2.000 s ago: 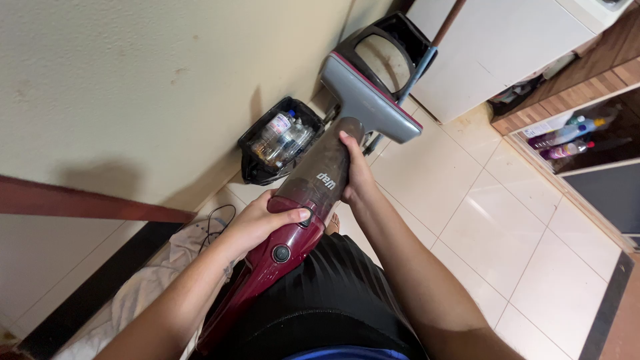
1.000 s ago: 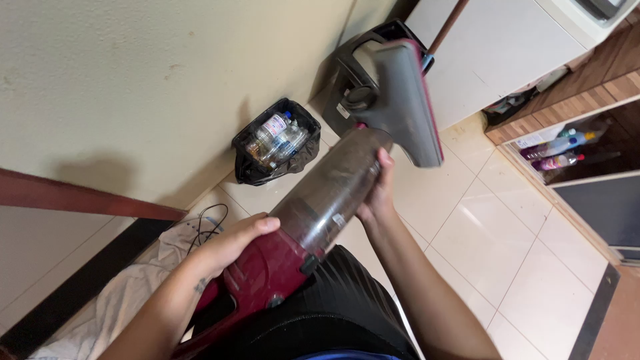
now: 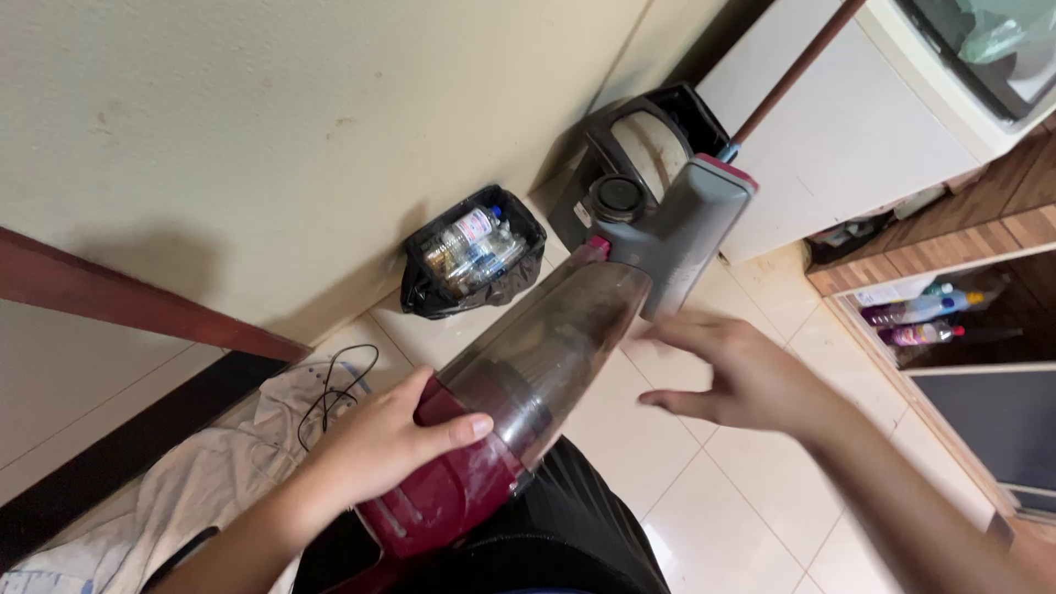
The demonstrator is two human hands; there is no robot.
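A red handheld vacuum cleaner point(image 3: 462, 478) lies slantwise against my body, its smoky see-through dust container point(image 3: 544, 355) pointing up and right. On the far end sits a grey floor nozzle point(image 3: 701, 223) with a magenta edge, seen from the side. My left hand point(image 3: 404, 437) grips the red body where it meets the container, thumb on top. Just right of the nozzle's lower end, my right hand point(image 3: 718, 371) is in the air with fingers apart, slightly blurred and holding nothing.
A black-lined bin of plastic bottles point(image 3: 474, 247) stands by the wall, near a dark lidded bin point(image 3: 627, 148). A brown pole point(image 3: 792, 74) leans by a white appliance point(image 3: 833, 124). Cloth point(image 3: 214, 470) and a black cable point(image 3: 330, 388) lie at left; a shelf point(image 3: 949, 371) holds bottles.
My right hand has let go of the dust container and moved off to the right. The nozzle has turned from lying crosswise to showing its side. My left hand stays on the red body.
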